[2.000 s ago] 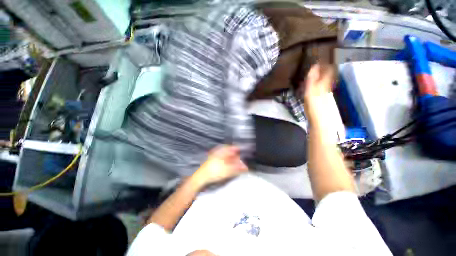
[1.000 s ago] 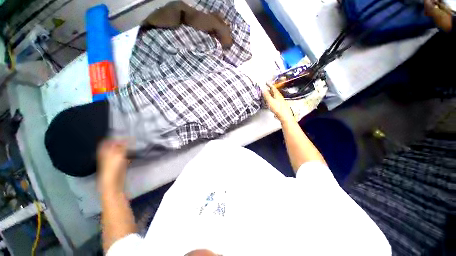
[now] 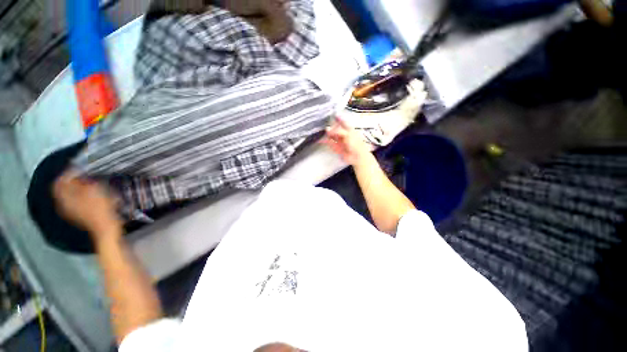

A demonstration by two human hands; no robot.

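Note:
A black-and-white plaid garment (image 3: pixel 213 127) lies stretched over the black padded board (image 3: pixel 48 199), whose rounded left end shows. Its back part is heaped behind the board with a brown layer (image 3: pixel 275 19). My left hand (image 3: pixel 86 203), blurred, is at the garment's left edge and appears to grip it. My right hand (image 3: pixel 346 141) is at the garment's right end, fingers on the cloth edge; its grip is unclear. The steam iron (image 3: pixel 378 88) with an orange-brown handle is parked on its pale cloth-covered rest (image 3: pixel 402 120), just beyond my right hand.
A blue upright support (image 3: pixel 89 62) with a red-orange label stands behind the board at left. Dark hoses (image 3: pixel 432 42) rise from the iron. A blue bin (image 3: pixel 434 179) is on the floor at right. Dark plaid cloth (image 3: pixel 550 227) is at lower right. Another person's hand shows at upper right.
My left hand has moved left with the garment's left edge, and the cloth is pulled further over the board's rounded end. My right hand stays at the right end. The camera view has shifted slightly.

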